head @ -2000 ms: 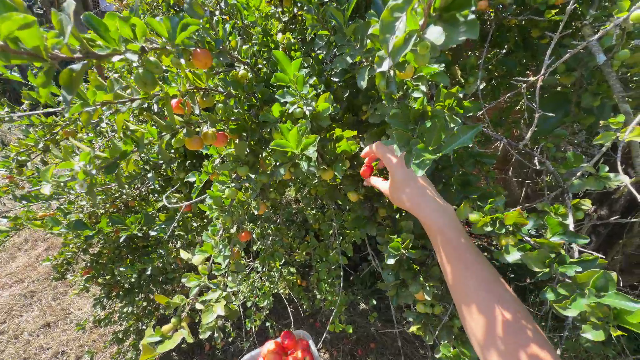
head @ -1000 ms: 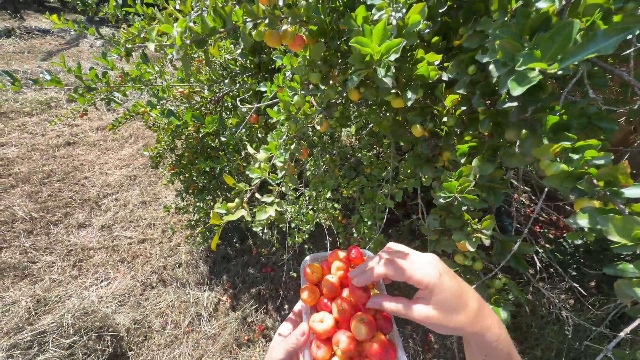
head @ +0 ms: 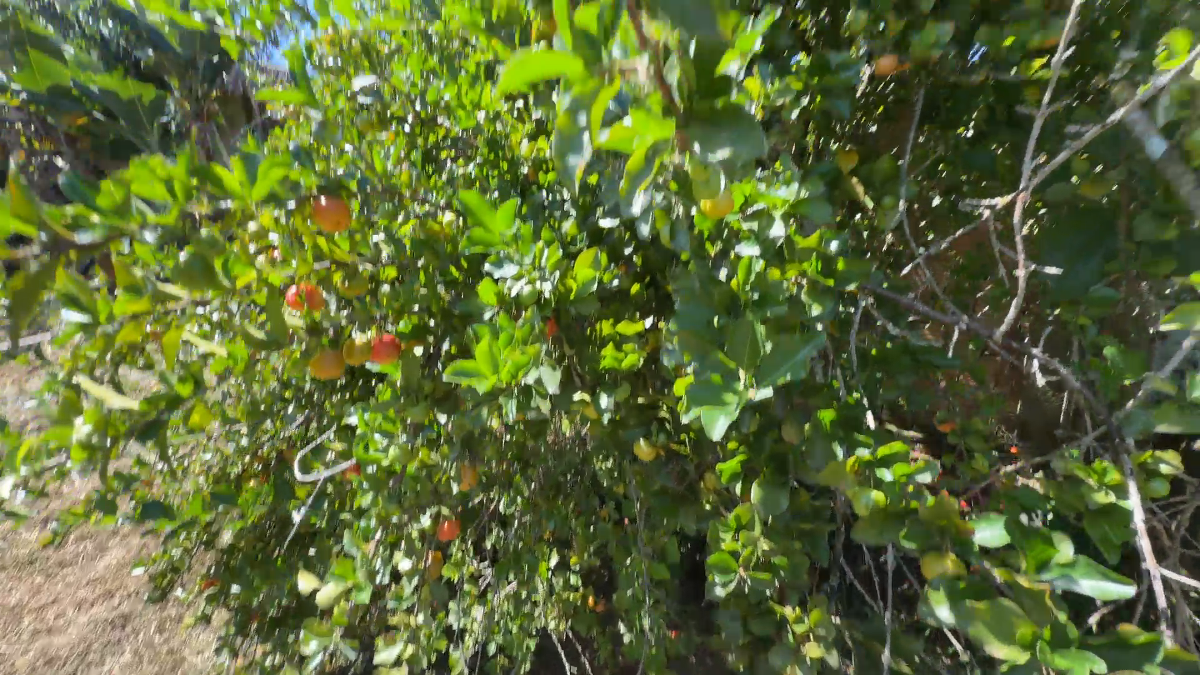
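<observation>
Neither of my hands is in view now, and the tray of picked fruit is out of the frame as well. A leafy green fruit bush (head: pixel 581 394) fills most of the view, slightly blurred. On its left side hang an orange-red fruit (head: pixel 331 214), a red fruit (head: pixel 304 297) below it, and a second red fruit (head: pixel 385 349) beside a yellow-orange fruit (head: pixel 326 365). A small red-orange fruit (head: pixel 448 530) hangs lower down. Near the middle are a yellow fruit (head: pixel 645 449) and, higher up, another yellow fruit (head: pixel 717 204).
Bare grey twigs (head: pixel 1022 197) stick out across the right side. A pale bent twig (head: pixel 323 469) stands out at the lower left of the bush. Dry grassy ground (head: pixel 103 600) shows at the lower left corner.
The view has swung up from the tray to the bush. Both hands and the tray full of red and orange fruit, seen one second ago, have left the frame.
</observation>
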